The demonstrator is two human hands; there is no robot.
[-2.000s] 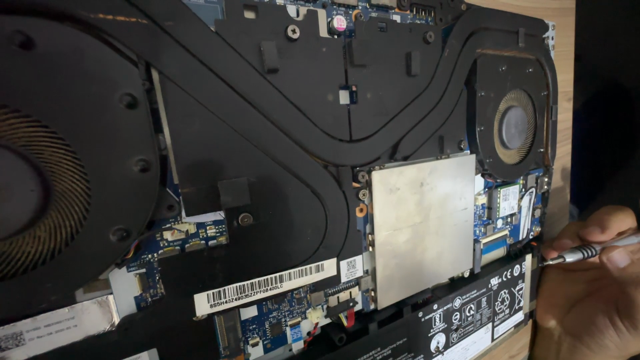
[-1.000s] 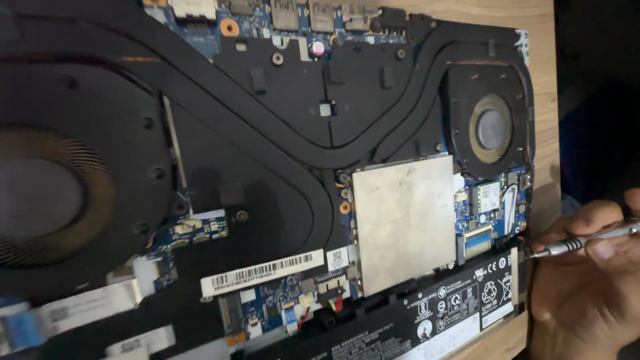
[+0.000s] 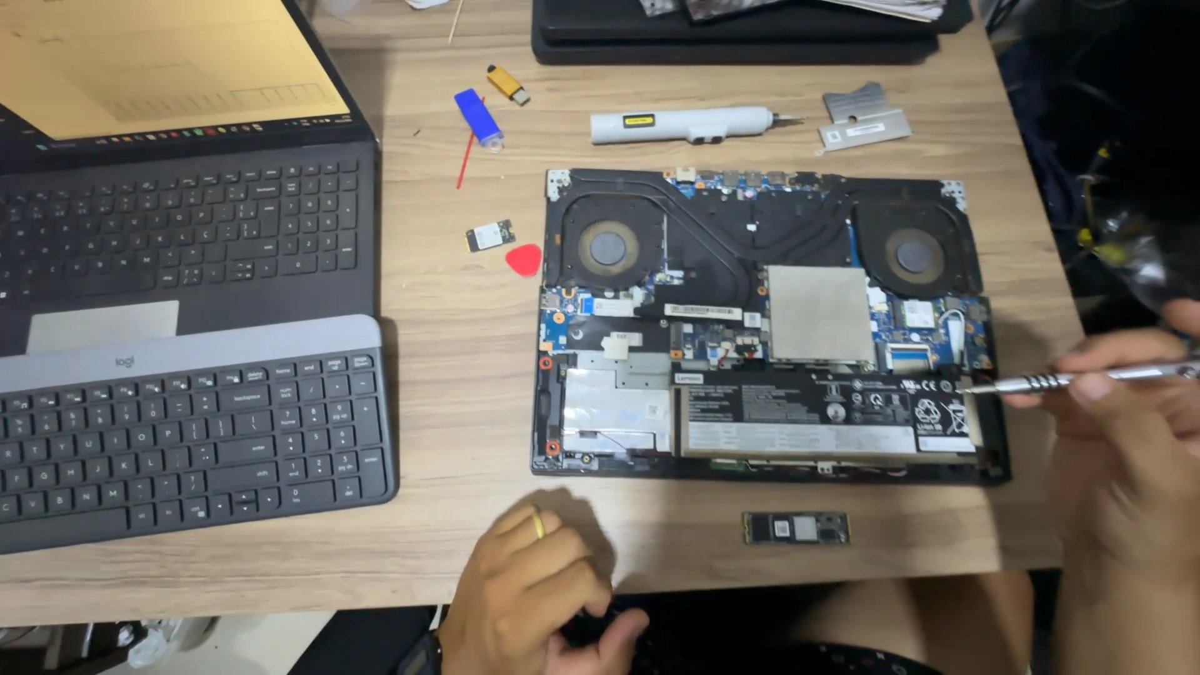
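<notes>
An opened laptop [image 3: 722, 225] lies bottom side up, showing two fans, heat pipes, a metal shield [image 3: 819, 314] and a black Lenovo battery [image 3: 797, 408]. My right hand [image 3: 1125, 412] grips a slim metal precision screwdriver [image 3: 1059, 381], its tip over the battery's right end; contact cannot be told. My left hand [image 3: 544, 591], with a ring, rests near the table's front edge with fingers curled; whether it holds anything is unclear. An M.2 SSD [image 3: 797, 528] lies in front of the laptop. A shorter M.2 card [image 3: 489, 235] and a red plastic pick [image 3: 523, 260] lie to its left.
Another laptop [image 3: 187, 216] and a Logi keyboard [image 3: 187, 441] occupy the left. Behind the opened laptop are an electric screwdriver [image 3: 680, 125], a metal bracket [image 3: 864, 120], a yellow USB stick [image 3: 507, 84] and a blue plastic item [image 3: 479, 119]. A black case [image 3: 731, 37] stands at the back.
The view has pulled back widely, and my left hand now shows. My right hand still holds the screwdriver at the laptop's right side.
</notes>
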